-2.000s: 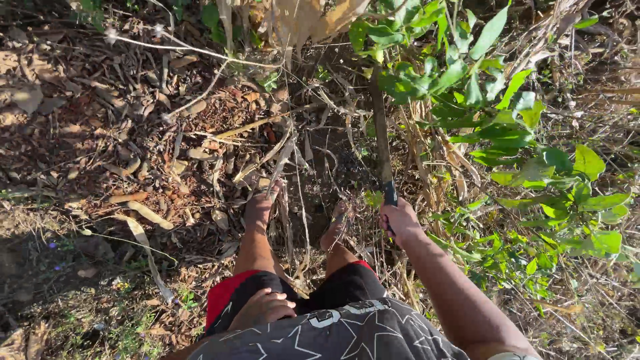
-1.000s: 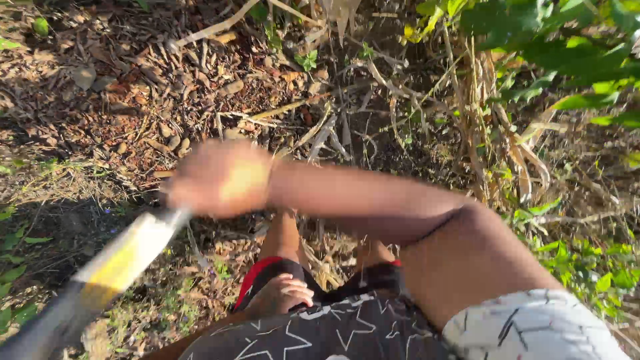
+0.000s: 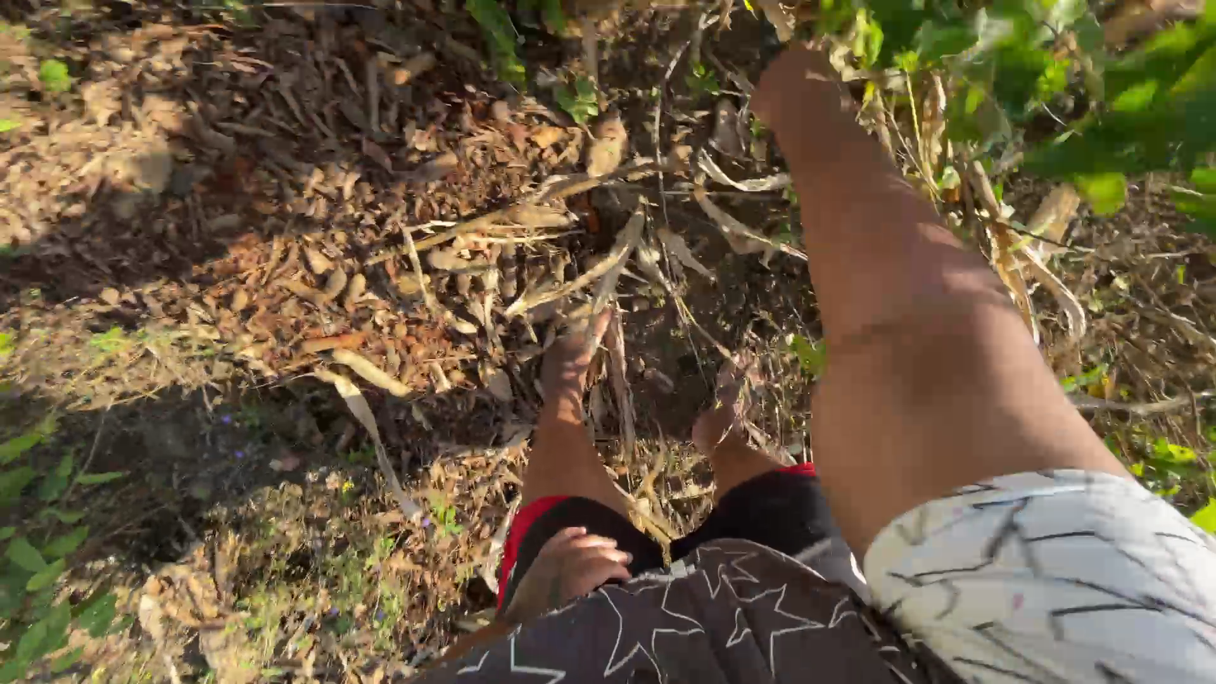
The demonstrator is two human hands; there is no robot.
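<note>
My right hand (image 3: 800, 84) is at the end of my outstretched arm, near the top of the view, beside dry stalks and green leaves (image 3: 1102, 104). It is blurred, and whatever it holds does not show clearly. My left hand (image 3: 581, 560) rests against my dark shorts (image 3: 779, 518) at the waist, its fingers loosely bent, with no object visible in it. Dry stalks (image 3: 608, 266) lie on the ground around my bare feet (image 3: 570, 356).
Dry leaf litter (image 3: 285, 190) covers the ground at the left. Leafy green plants (image 3: 43, 560) stand at the lower left. Dry stems and twigs (image 3: 1140, 313) tangle at the right, beyond my arm.
My right hand has swung from the left, where it held a long blade-like tool, up to the upper right. My left hand has stayed at my shorts.
</note>
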